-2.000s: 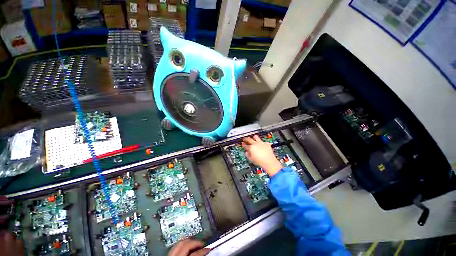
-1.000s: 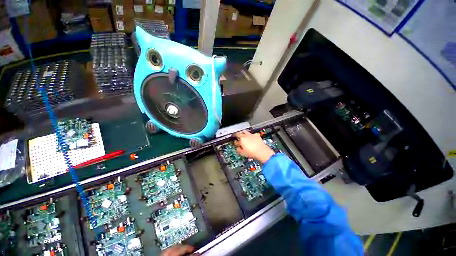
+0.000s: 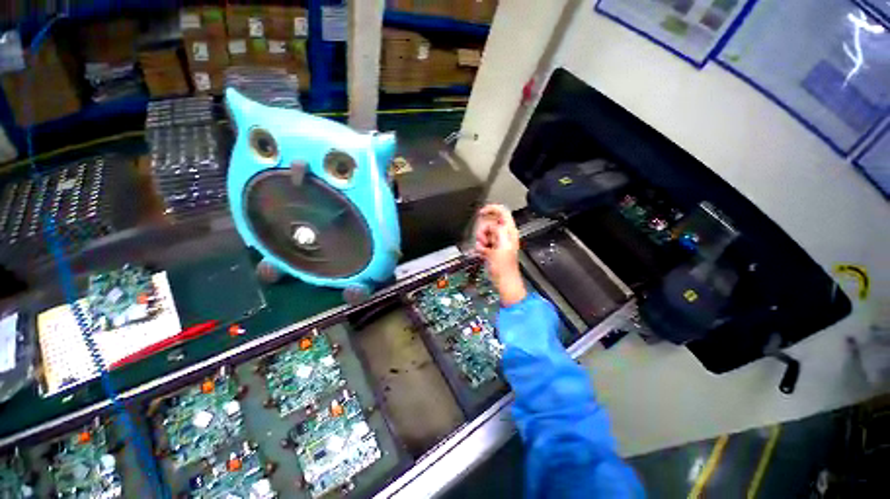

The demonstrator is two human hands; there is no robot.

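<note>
My right hand (image 3: 496,240), in a blue sleeve, is raised above the far rail at the right-hand carrier. Its fingers are curled in towards the thumb; whether something small is between them cannot be told. Below it, green circuit boards (image 3: 474,349) with orange components (image 3: 442,284) lie in the dark carrier, partly hidden by my forearm. More green boards (image 3: 335,443) lie in the carrier to the left. My left hand is out of the picture.
A turquoise owl-shaped fan (image 3: 310,200) stands behind the far rail. The soldering machine infeed (image 3: 673,224) opens at right. A blue cord (image 3: 73,297) hangs at left, across a white perforated sheet (image 3: 59,351) with a board and red pen.
My right hand has lifted off the boards in the right-hand carrier and its fingers have curled. My left hand has left the bottom edge of the picture. The view has shifted right.
</note>
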